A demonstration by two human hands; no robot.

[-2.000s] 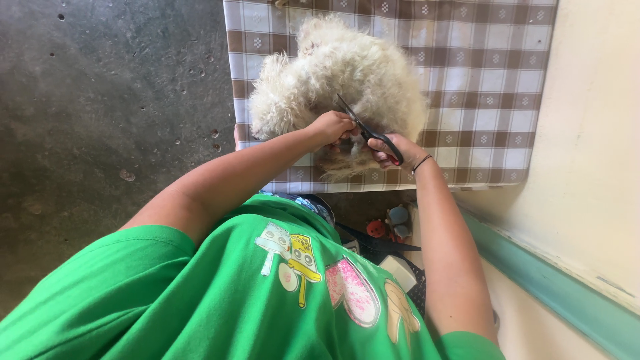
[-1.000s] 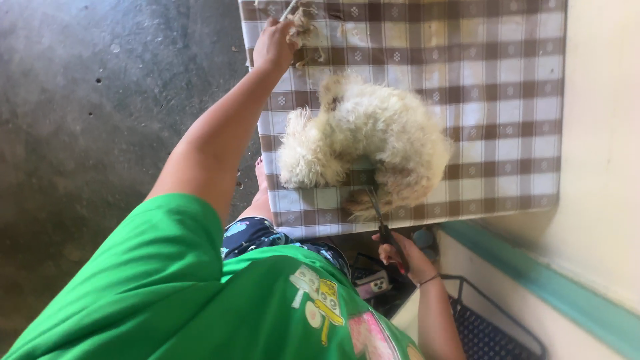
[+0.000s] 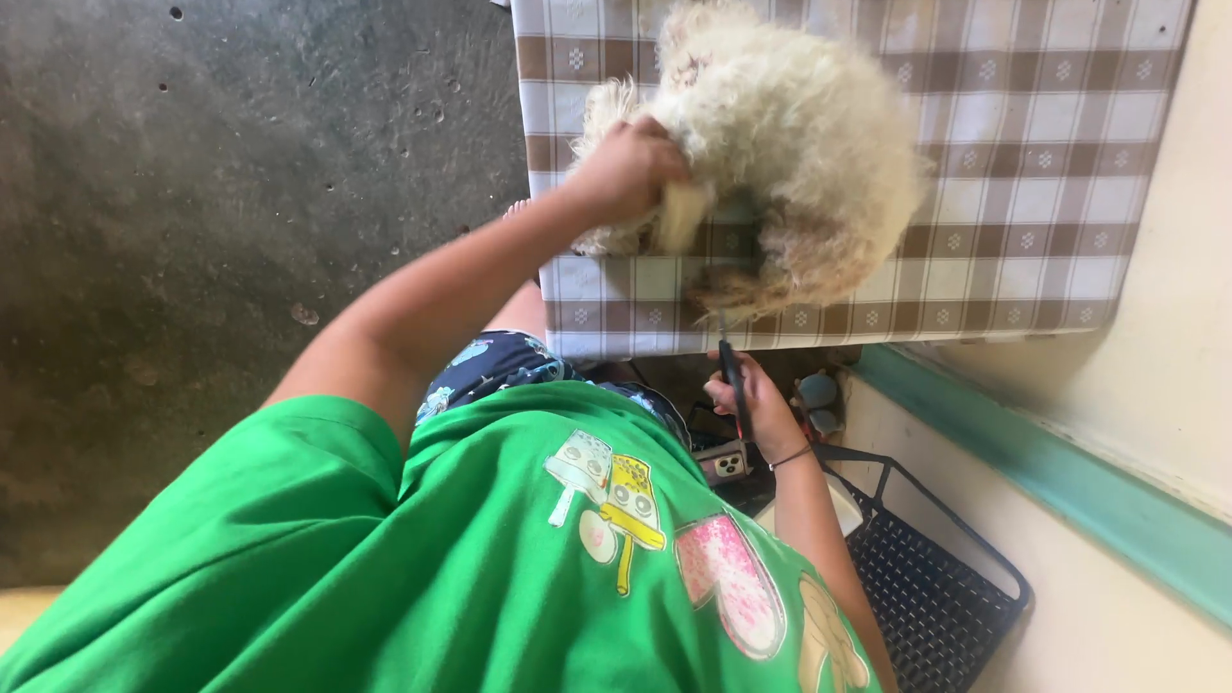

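Observation:
A curly, cream-coloured dog [image 3: 808,144] lies curled on a brown-and-white checked tablecloth [image 3: 1020,202], with darker matted fur along its lower edge. My left hand [image 3: 640,171], blurred, is over the dog's left part with its fingers bent. Pale fur shows just below those fingers; whether they grip it cannot be told. Off the table's near edge, my right hand [image 3: 760,404] holds a pair of scissors [image 3: 732,375] with black handles. The blades point up toward the dog's lower fur, and their tips are hard to make out.
Below the table's near edge are a phone [image 3: 727,464], a blue stuffed toy [image 3: 816,390] and a black woven-seat chair or rack [image 3: 929,577]. A cream wall [image 3: 1184,337] with a teal band [image 3: 1039,433] stands at the right. Grey concrete floor [image 3: 289,173] lies at the left.
My left hand was at the table's far left a second ago with a pale stick-like thing and loose fur; it is now back at the dog. My right hand still holds the scissors.

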